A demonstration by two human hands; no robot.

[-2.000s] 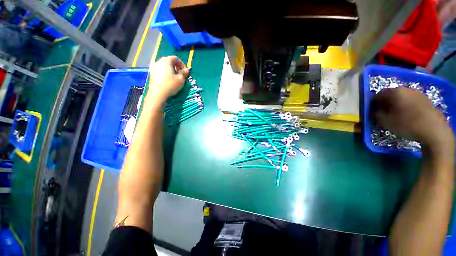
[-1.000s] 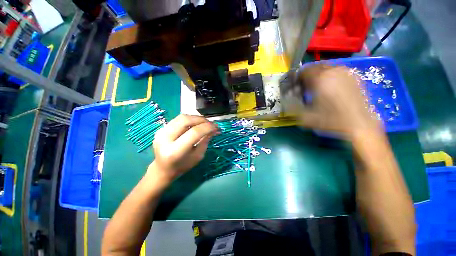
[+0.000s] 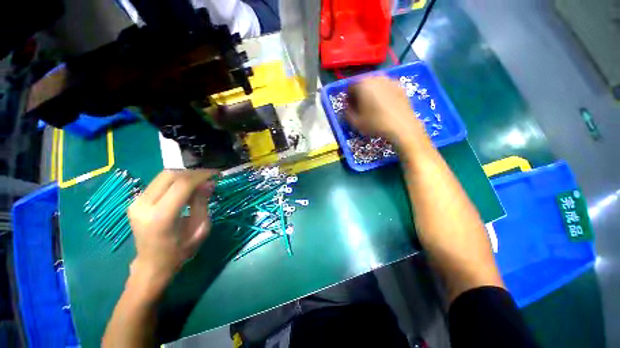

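My left hand (image 3: 170, 214) is at the front of the crimping press (image 3: 180, 75), fingertips bent together beside the die area. A bit of green shows by its fingers, but whether it grips a wire is unclear. My right hand (image 3: 381, 109) is blurred, with its fingers down in the blue terminal tray (image 3: 450, 129) among loose silver ring terminals (image 3: 370, 151). Its fingertips are hidden. Green leads with silver eyes (image 3: 262, 204) lie in a loose heap right of my left hand. A neater pile of cut green wires (image 3: 112, 204) lies to its left.
A red bin (image 3: 355, 37) stands behind the tray. A blue bin with a green label (image 3: 544, 231) is beside the bench at right, another blue bin (image 3: 41, 262) at left. The press base (image 3: 316, 160) is white and yellow. A person's pale sleeve (image 3: 234, 15) shows behind the press.
The view has turned right. My left hand went from the cut wires to the press front and stays there. My right hand left the tray towards the press, then came back into the tray.
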